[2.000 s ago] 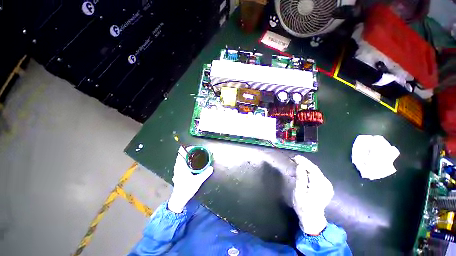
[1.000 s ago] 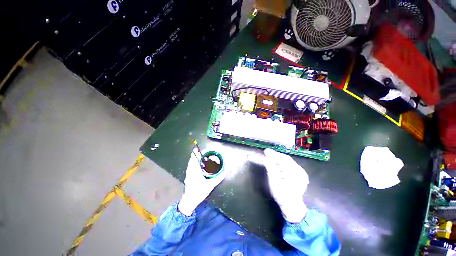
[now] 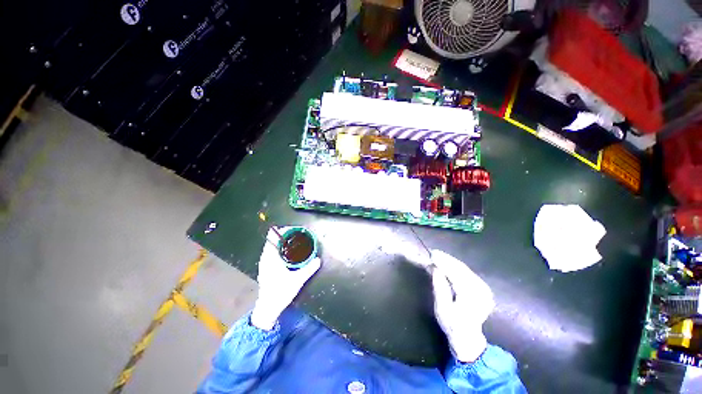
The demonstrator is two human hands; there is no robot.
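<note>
A green power supply board (image 3: 454, 225) lies on the dark green mat, with two long white heatsinks, dark red chokes (image 3: 469, 178) and a yellow-brown transformer between them. My left hand (image 3: 279, 281), in a white glove, holds the small green cup (image 3: 297, 247) with dark brown liquid, just off the board's near left corner. A thin stick with a yellowish tip also shows at the cup's left side. My right hand (image 3: 460, 296), in a white glove, holds a thin dark applicator (image 3: 422, 243) near the board's front edge. Its tip is too fine to place exactly.
A crumpled white cloth or paper (image 3: 569, 237) lies on the mat (image 3: 531, 177) at the right. A fan (image 3: 463, 27) and a red bin (image 3: 604, 65) stand at the back. Stacked black trays (image 3: 154, 85) stand at the left. Another board (image 3: 677, 323) shows at the right edge.
My right hand has moved down and to the right, away from the board's front edge, and the applicator now shows. My left hand still holds the cup. The whole view has shifted slightly.
</note>
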